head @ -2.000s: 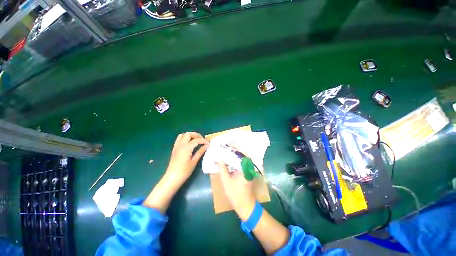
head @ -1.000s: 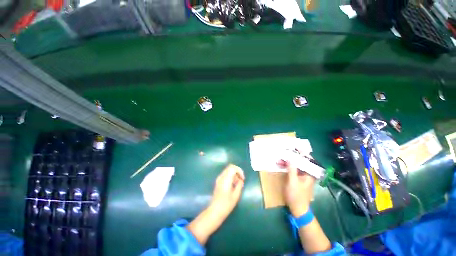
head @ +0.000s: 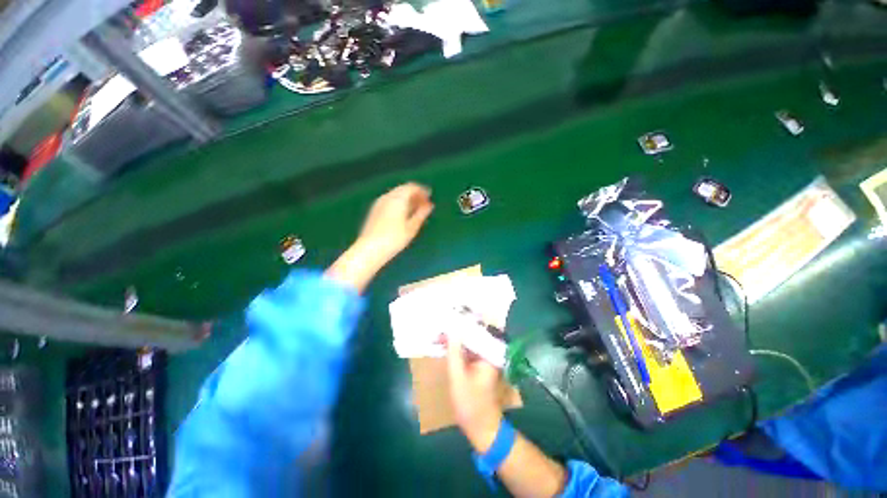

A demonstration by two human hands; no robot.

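Note:
My right hand (head: 474,389) holds the dispensing syringe (head: 478,340) low over the white wiping paper (head: 418,316). The syringe's green air cap (head: 520,362) points right and joins the clear hose. A tan cardboard piece (head: 435,394) lies under the paper. My left hand (head: 397,222) is raised over the green bench, blurred, with its fingers curled; whether it holds anything is hidden. It is just left of a small watch housing (head: 473,200), not touching it as far as I can see. Another housing (head: 293,249) lies farther left.
The black dispenser controller (head: 574,263) stands at right, bearing a shiny plastic bag (head: 666,263) and blue pen (head: 627,326). More housings (head: 655,143) lie at upper right. A black parts tray (head: 115,418) and metal rail (head: 107,316) are at left. A blue sleeve shows at far right.
My left hand has moved from beside the paper out across the bench, close to a housing. My right hand still holds the syringe over the paper. The camera view has shifted.

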